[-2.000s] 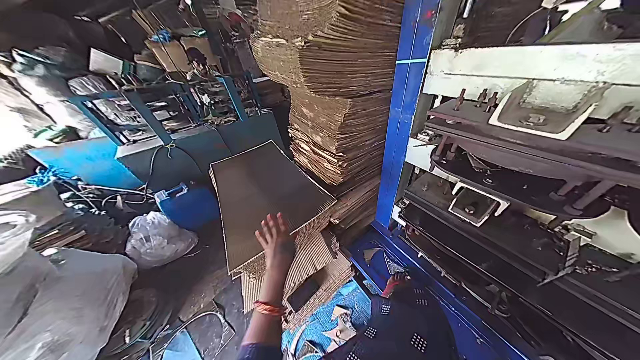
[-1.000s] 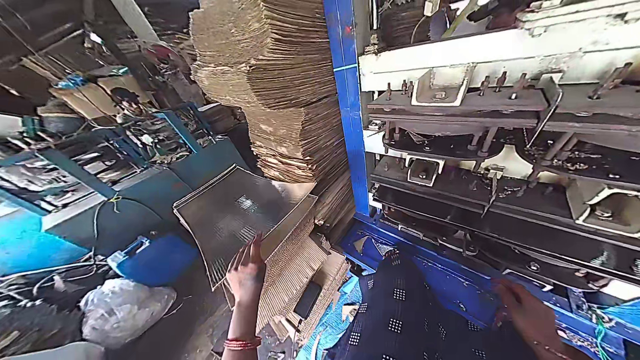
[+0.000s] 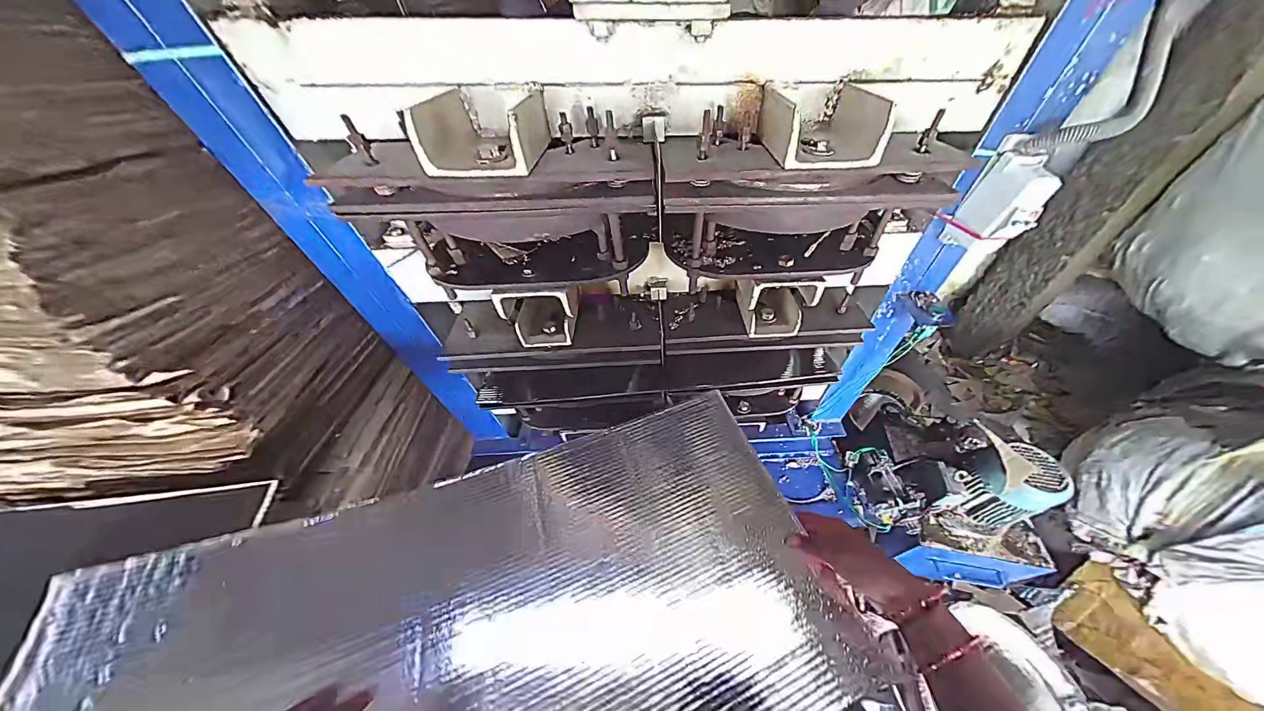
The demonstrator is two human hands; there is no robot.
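Note:
A large, shiny silver-grey sheet with fine ribs spans the lower middle of the head view, its far corner in front of the lower press plates. My right hand grips its right edge, with the thumb near the top surface and a red bracelet at the wrist. Of my left hand, only blurred fingers show at the bottom edge of the view, over the near part of the sheet; the rest is out of view. Beyond the sheet stands a press with stacked dark plates between blue posts.
A tall stack of brown sheets rises at left, beside the blue left post. A dark sheet lies below it. To the right are a finned motor, cables and filled plastic bags.
The view has swung right to face the press. My left hand was on a dark sheet atop the pile, and my right hand was apart from it; now a shiny sheet is held up before me.

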